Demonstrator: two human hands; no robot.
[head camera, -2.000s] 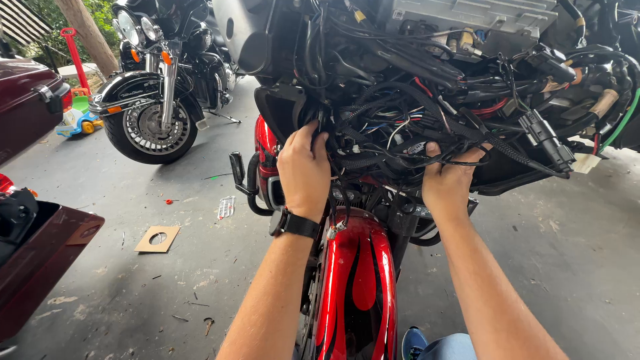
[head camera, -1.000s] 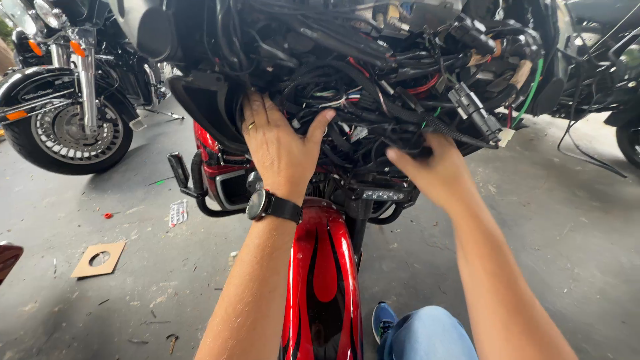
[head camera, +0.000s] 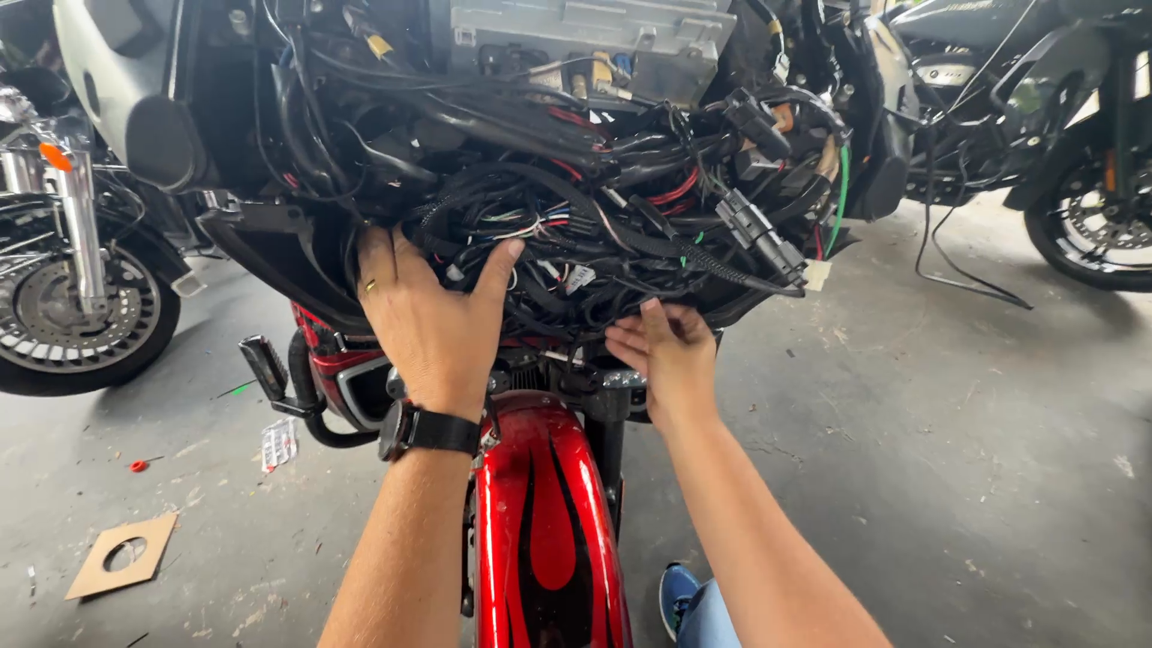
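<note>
A tangled wiring harness (head camera: 540, 180) of black cables with some red, white and green wires fills the front of a motorcycle fairing, above a red front fender (head camera: 551, 504) with black flames. My left hand (head camera: 432, 315), wearing a ring and a black-strapped watch, presses spread fingers against the left part of the bundle; its fingertips are partly hidden in shadow. At the bundle's lower edge is my right hand (head camera: 666, 351), fingers curled near thin black cables; whether it grips one is unclear. A grey connector block (head camera: 760, 234) hangs above and right of it. A metal unit (head camera: 594, 40) sits on top.
Another motorcycle's front wheel (head camera: 81, 315) stands at left, and a dark motorcycle (head camera: 999, 99) at right with a cable (head camera: 936, 261) hanging down. On the floor lie a cardboard piece with a round hole (head camera: 153, 549) and a small red item (head camera: 139, 466). A blue shoe (head camera: 675, 594) shows below.
My left hand has gone from curled fingers at the bundle's left side to spread fingers pressed against it. My right hand has shifted along the bundle's lower edge. The view has shifted.
</note>
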